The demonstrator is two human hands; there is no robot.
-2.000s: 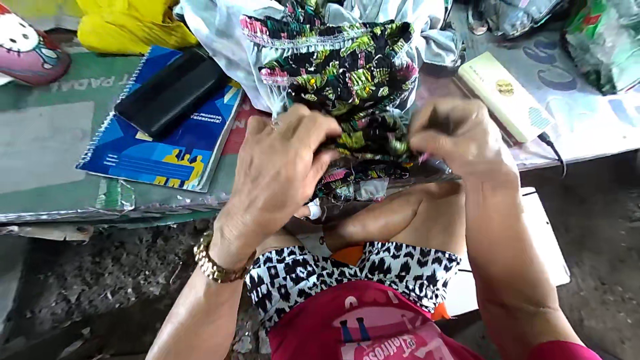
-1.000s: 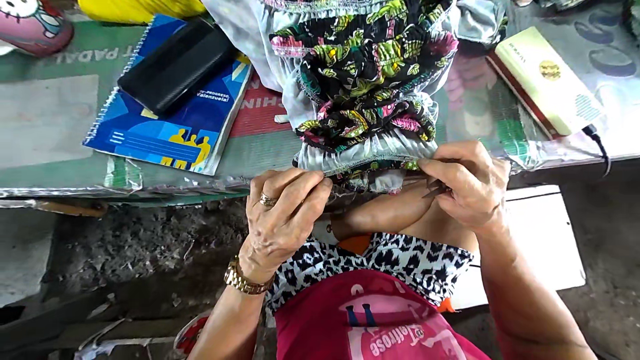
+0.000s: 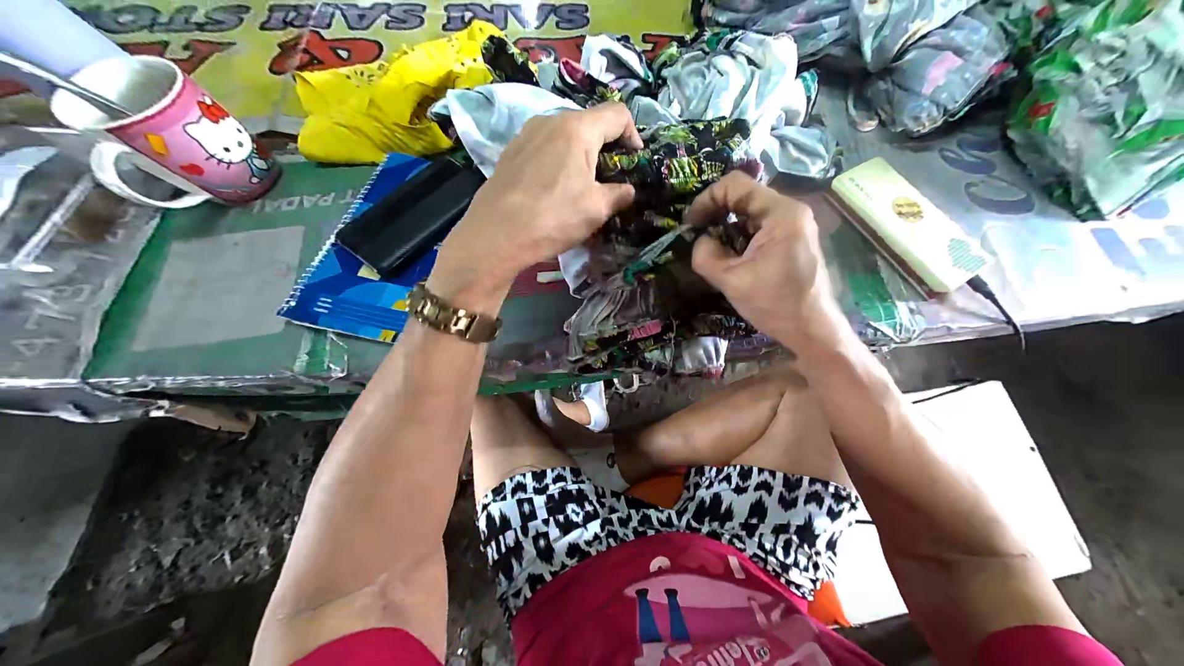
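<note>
Black printed fabric (image 3: 686, 153) with yellow, green and pink figures lies gathered in folds across the table's front part. My left hand (image 3: 564, 180), a gold-coloured bracelet on its wrist, grips the fabric's left side between thumb and fingers. On the right, lower down, my right hand (image 3: 763, 245) pinches a bunched part of the same fabric. Pale cloth (image 3: 731, 83) is heaped behind it, and gathered layers (image 3: 615, 324) hang at the table edge. The fingertips of both hands are partly hidden by folds.
A black case (image 3: 407, 217) rests on a blue spiral notebook (image 3: 324, 277) at left, near a pink mug (image 3: 199, 139) and yellow cloth (image 3: 388, 102). To the right are a cream-coloured device (image 3: 906, 222) with a cable, and a green-and-clear plastic bag (image 3: 1105, 120).
Both hands have moved up from the fabric's lower edge, where they were one second ago, to higher on it. The fabric is more bunched now. The view has shifted.
</note>
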